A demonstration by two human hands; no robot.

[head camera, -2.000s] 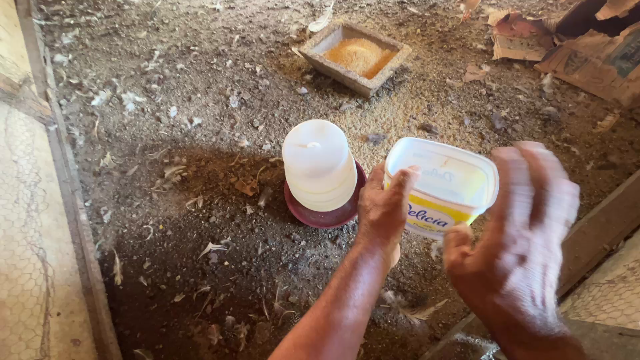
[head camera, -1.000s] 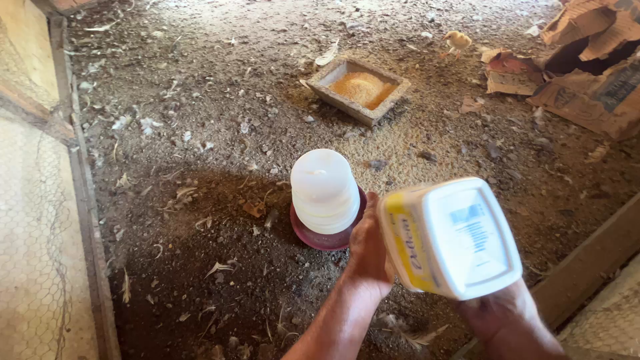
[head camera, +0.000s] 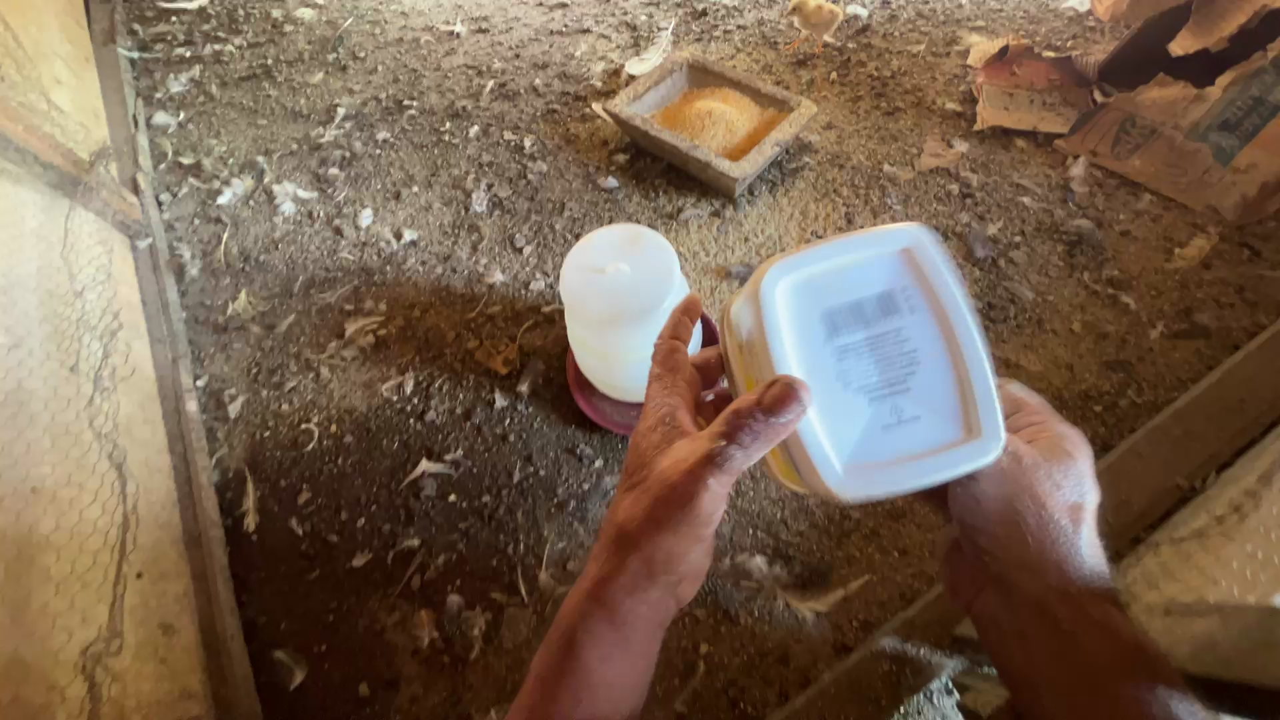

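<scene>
A white plastic tub (head camera: 890, 370) is tipped so its base, bearing print and a barcode, faces the camera. My left hand (head camera: 690, 440) grips its left side, thumb on the base's edge and fingers partly hidden behind. My right hand (head camera: 1035, 490) holds the lower right side from beneath, its fingertips hidden. Just left of the tub, a white plastic poultry drinker (head camera: 620, 310) stands upright on the ground in its dark red base dish (head camera: 600, 402). The tub's opening is out of sight.
Behind the drinker, a square trough (head camera: 790, 125) holds grainy feed (head camera: 715, 118). A chick (head camera: 815, 18) stands beyond it. Torn paper sacking (head camera: 1170, 130) lies at upper right. Wooden boards (head camera: 180, 400) with wire mesh (head camera: 70, 430) border the left; a plank (head camera: 1190, 440) runs along the right.
The tub was upright with its open top showing two seconds ago; it has been turned so its base shows. My right hand has gone from blurred beside the rim to holding the tub's lower right.
</scene>
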